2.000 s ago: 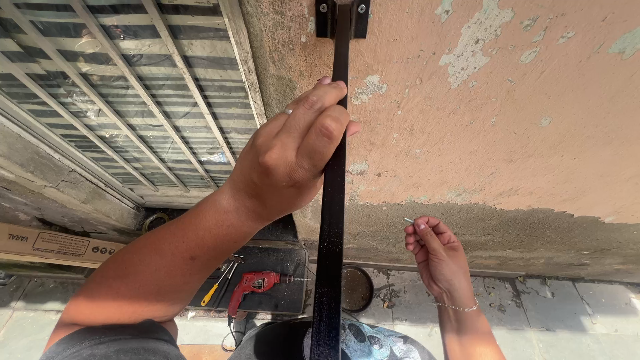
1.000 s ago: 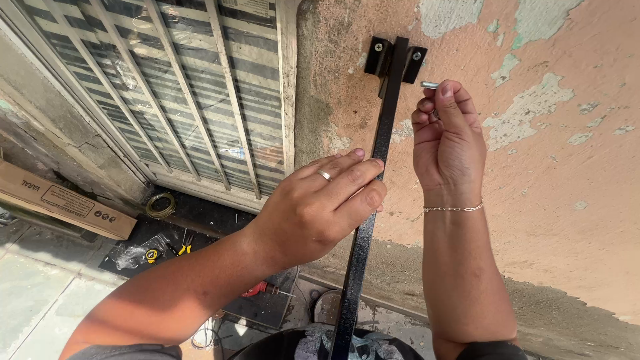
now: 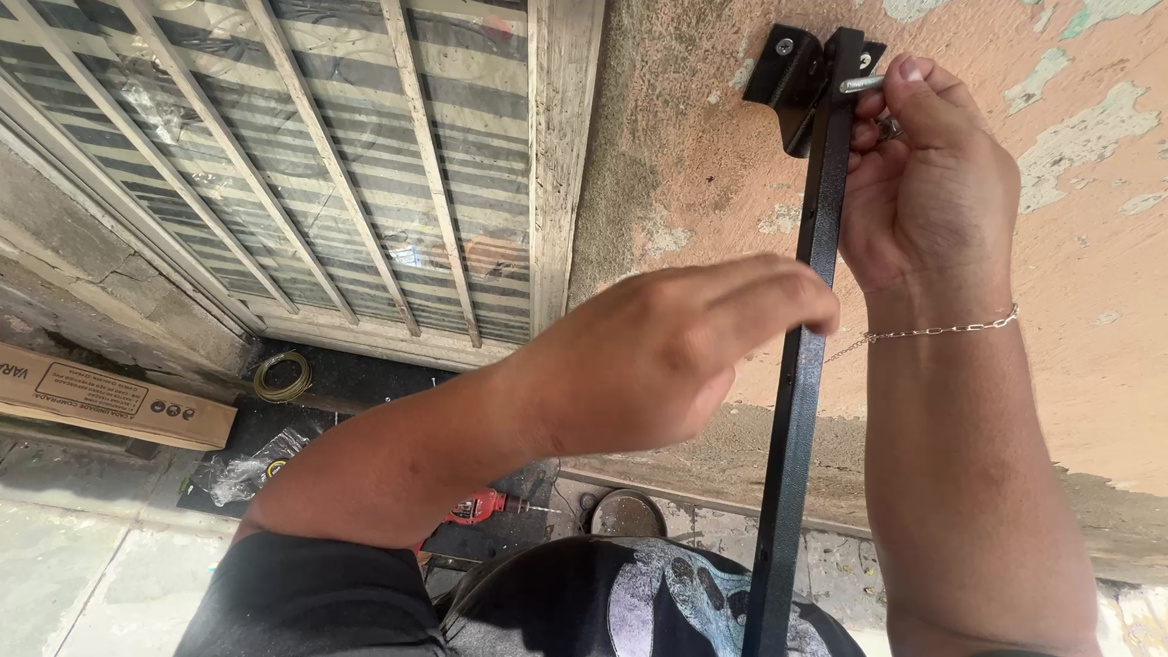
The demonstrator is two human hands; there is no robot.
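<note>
A black square metal bar (image 3: pixel 791 429) runs from my torso up to a black metal bracket (image 3: pixel 792 87) screwed to the peeling wall. My left hand (image 3: pixel 721 338) is curled over the bar about midway, fingers across its face. Near the bar's top end, my right hand (image 3: pixel 922 155) pinches a silvery metal bolt or pin (image 3: pixel 862 84) between thumb and fingers, its tip at the bar's side. Another small shiny metal piece (image 3: pixel 888 128) shows between the lower fingers of that hand. Whether the tip has entered a hole cannot be told.
A barred window (image 3: pixel 347 164) with a pale frame is on the left. Below lie a cardboard box (image 3: pixel 109 394), a coil of wire (image 3: pixel 282 377), clear plastic packaging (image 3: pixel 251 465) and a red power drill (image 3: pixel 479 506). A round dish (image 3: pixel 628 514) stands at the wall's foot.
My right hand has risen from low beside the wall to the bar's upper end, bringing the bolt or pin against its side. The view has shifted. My left hand stays at the bar.
</note>
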